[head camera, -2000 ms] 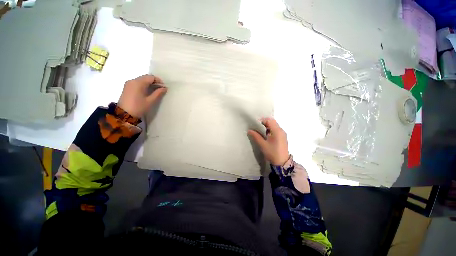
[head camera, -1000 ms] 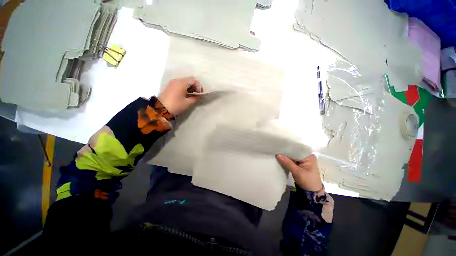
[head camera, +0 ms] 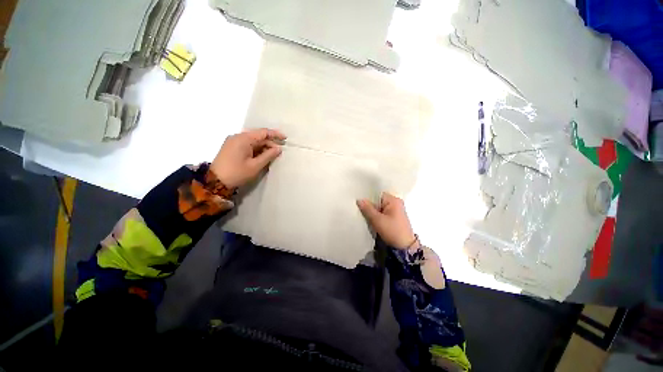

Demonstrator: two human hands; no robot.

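Observation:
A pale grey cut panel (head camera: 320, 200) lies in front of my body, its near edge reaching past the table's front. It lies on a larger pale grey panel stack (head camera: 342, 98), whose upper part shows beyond it. My left hand (head camera: 247, 158) pinches the panel's upper left corner between thumb and fingers. My right hand (head camera: 389, 216) is at the panel's right edge, with thumb and curled fingers around that edge. Whether it grips one ply or several cannot be told.
Notched shaped panels (head camera: 54, 65) lie at left beside a yellow-tagged clip (head camera: 178, 62). More grey panels (head camera: 312, 25) lie beyond. At right are a pen (head camera: 481, 138), a clear plastic bag (head camera: 527, 182) on irregular panels, a tape roll (head camera: 603, 197), a pink bundle (head camera: 631, 94) and a blue bin (head camera: 636, 33).
The panel that was lifted and bent by my right hand now lies flatter on the stack. My right hand has moved left and up. My left hand has shifted slightly left and down.

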